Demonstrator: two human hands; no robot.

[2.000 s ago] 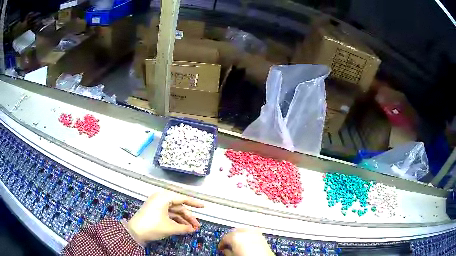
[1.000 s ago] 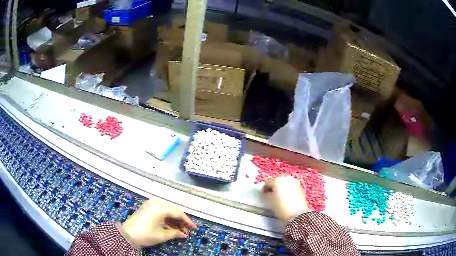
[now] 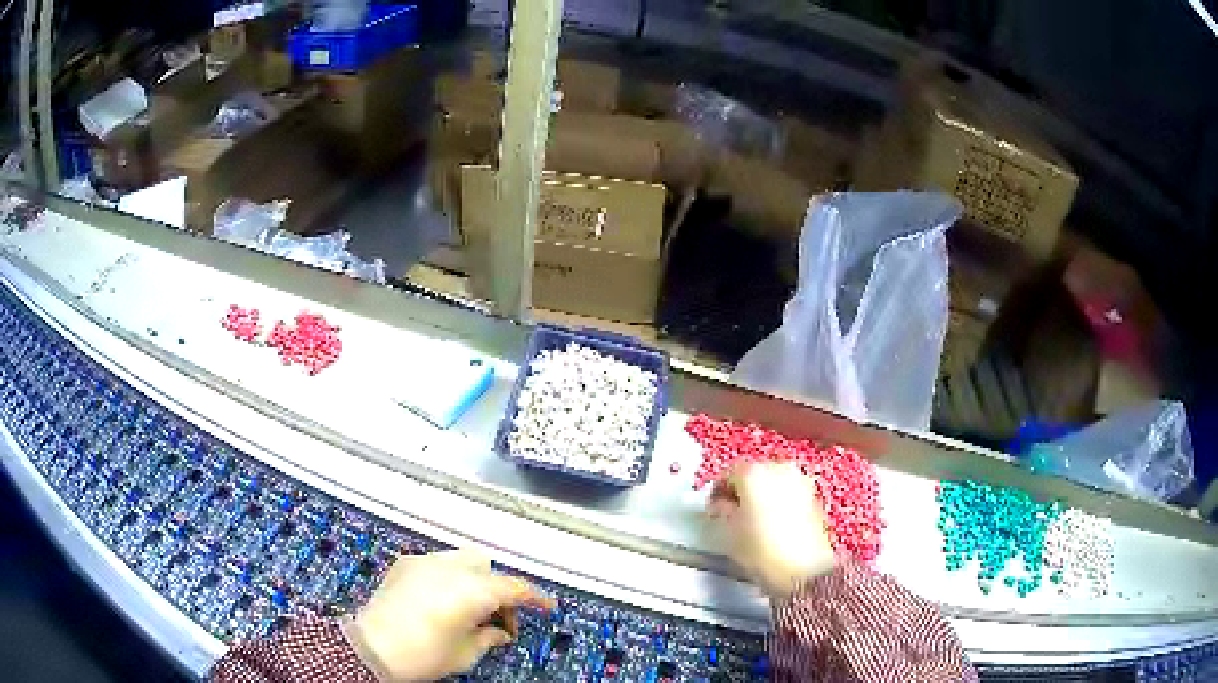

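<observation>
My right hand [image 3: 775, 524] is at the left part of the pile of red components [image 3: 844, 491] on the white shelf, fingers bent down; whether it holds one cannot be told. My left hand [image 3: 441, 611] is over the dark blue circuit board panels [image 3: 307, 540] on the line, with thumb and forefinger pointing right and close together; whether a part is between them cannot be told. The dark parts bin [image 3: 651, 467] full of white components [image 3: 585, 410] stands left of the red pile.
Green components [image 3: 991, 531] and pale components [image 3: 1079, 551] lie right of the red. A smaller red heap [image 3: 306, 343] and a light-blue packet [image 3: 461, 390] lie left of the bin. Behind the shelf are a cream post [image 3: 524, 160], a clear plastic bag [image 3: 868, 307] and cartons [image 3: 601, 247].
My right hand has gone from the panels up to the red pile, where it stays over the last second. My left hand has shifted slightly over the panels. The view has turned left.
</observation>
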